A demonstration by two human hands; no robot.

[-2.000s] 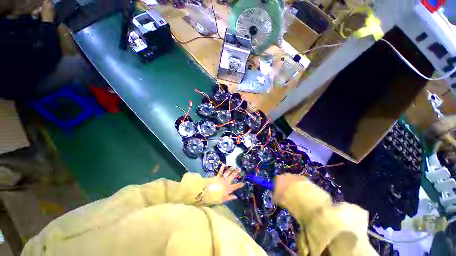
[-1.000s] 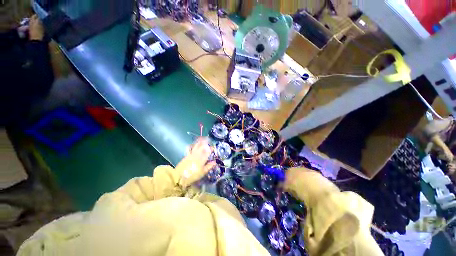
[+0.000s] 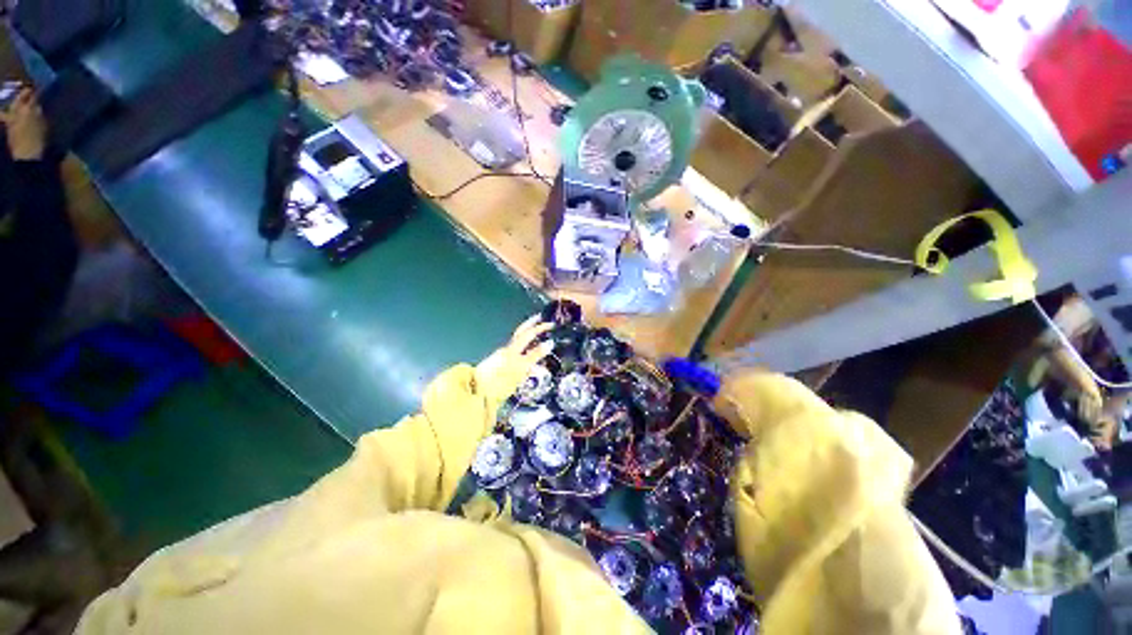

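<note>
A dense pile of round black wired units with silvery faces and red-orange wires lies on the bench in front of me. My left hand is at the pile's upper left edge, fingers over the units there; whether it grips one cannot be told. My right hand is at the pile's upper right side, mostly hidden by the sleeve. It holds a tool with bright blue handles; the tool's tip is not clear.
Beyond the pile stand a small metal fixture, a green reel and clear plastic bags. A white and black device is at left. Cartons and a grey beam are at right. Another person's hand shows far left.
My view has shifted. My left hand has moved up along the pile's left edge. My right hand, with the blue-handled tool, has moved up to the pile's far right side.
</note>
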